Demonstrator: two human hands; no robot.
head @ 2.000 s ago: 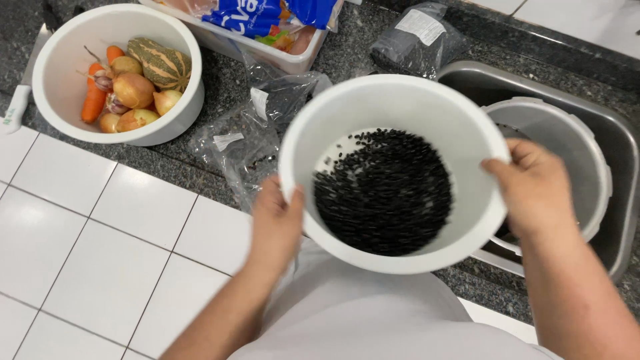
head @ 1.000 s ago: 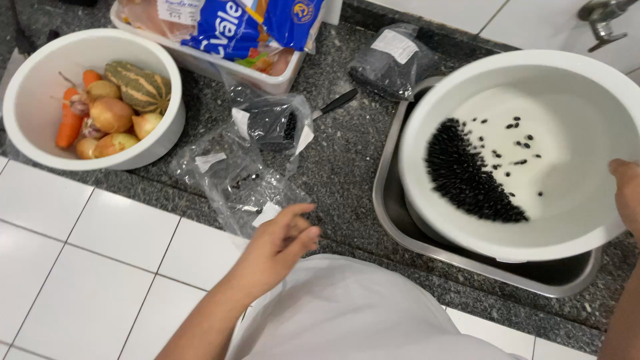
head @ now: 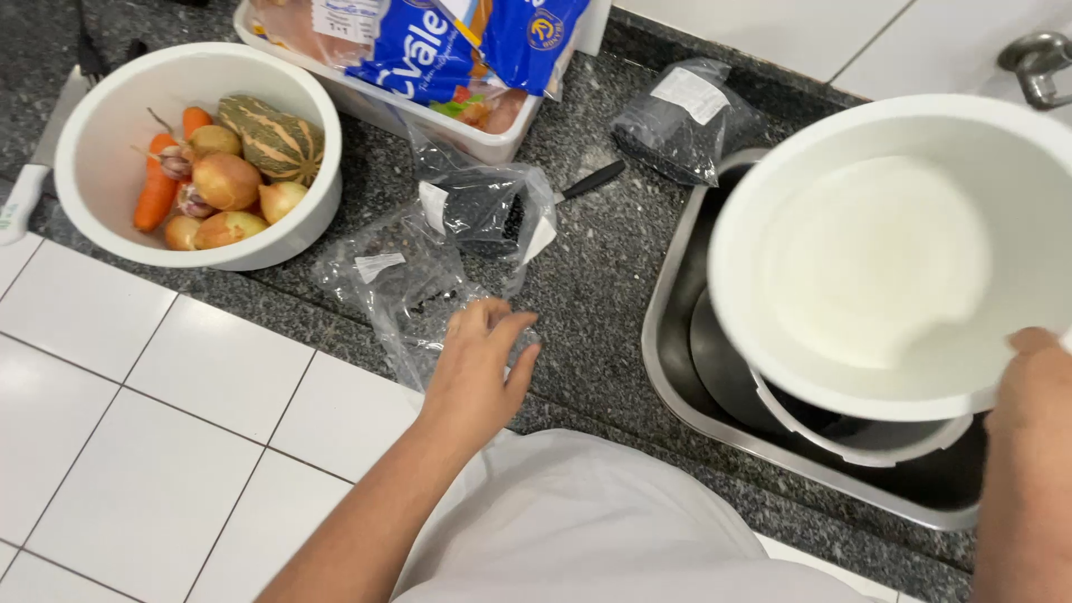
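My right hand [head: 1034,385] grips the near right rim of a white plastic basin [head: 879,260], its inside bare, tilted over the sink. Beneath it a metal pot [head: 871,448] with a light rim stands in the steel sink [head: 670,368], mostly hidden. My left hand [head: 481,360], fingers apart, is at the near edge of crumpled clear plastic bags [head: 402,293]; whether it touches them I cannot tell. A few black beans lie in the bags. At the counter's back a filled bag of dark contents [head: 687,126] bears a white label.
A white bowl [head: 71,159] holds carrots, onions, garlic and a striped squash [head: 272,138]. Behind it stands a plastic tray [head: 494,146] of packaged meat. A black-handled knife [head: 590,180] lies beyond the bags, a white-handled knife [head: 29,197] at far left. The faucet [head: 1038,67] is at the upper right.
The black beans seen in the basin earlier no longer show in it. My left hand let go of the basin's rim and moved left to the bags; my right hand carried the basin over the sink.
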